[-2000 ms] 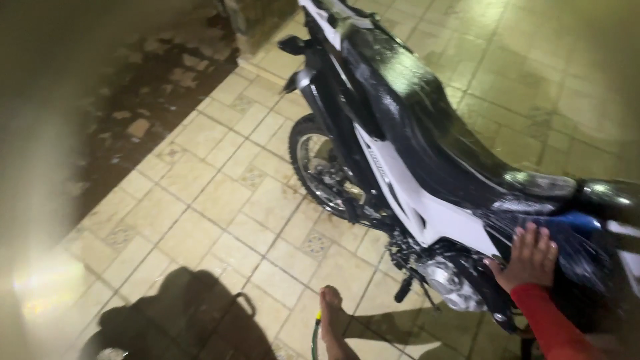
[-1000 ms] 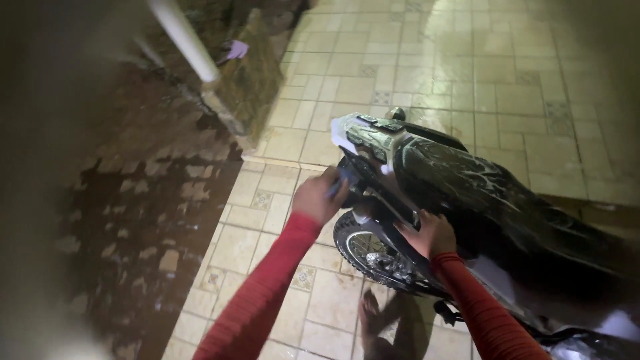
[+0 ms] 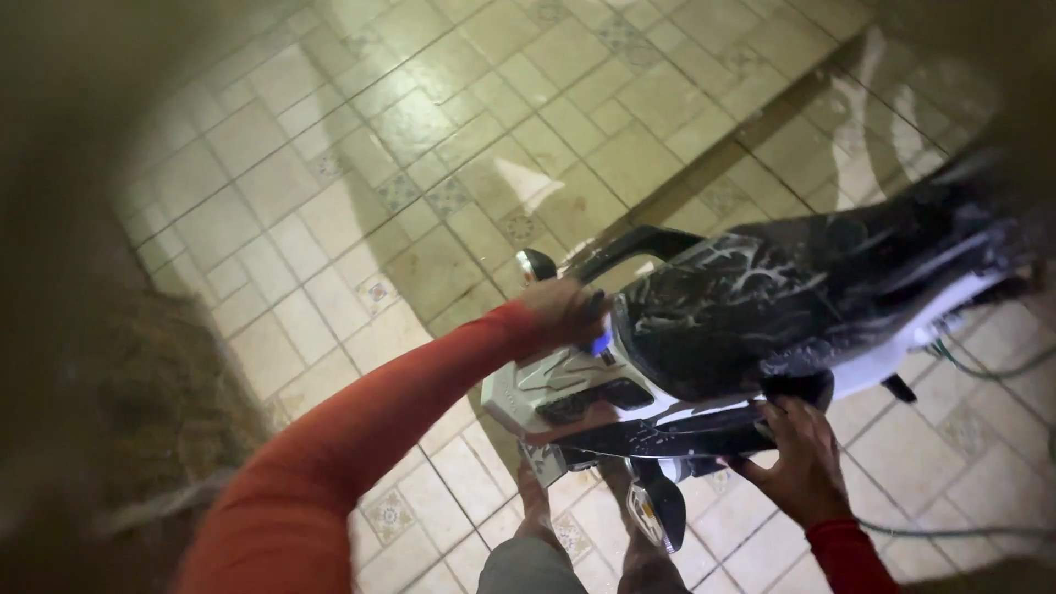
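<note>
A motorcycle's black seat (image 3: 742, 289), streaked with whitish suds, runs toward the upper right. My left hand (image 3: 569, 313) is closed around a small blue and dark object (image 3: 601, 341) at the front end of the white tail panel (image 3: 511, 392); its kind cannot be told, as my fingers cover most of it. On the near side, my right hand (image 3: 796, 458) grips the black grab rail (image 3: 652, 437), thumb beneath and fingers over it. The far grab rail (image 3: 643, 243) lies beyond my left hand.
Turn signals stick out on the far side (image 3: 538, 266) and near side (image 3: 656, 505) of the tail. A green hose (image 3: 957, 533) lies on the tiled floor (image 3: 445, 495) at the right. My bare legs (image 3: 536, 503) stand close to the tail. A rough brown surface borders the tiles at left.
The view has swung round to the motorcycle's rear. My left hand, with the blue object, has moved onto the top of the tail. My right hand, earlier flat on the side, now grips the rail.
</note>
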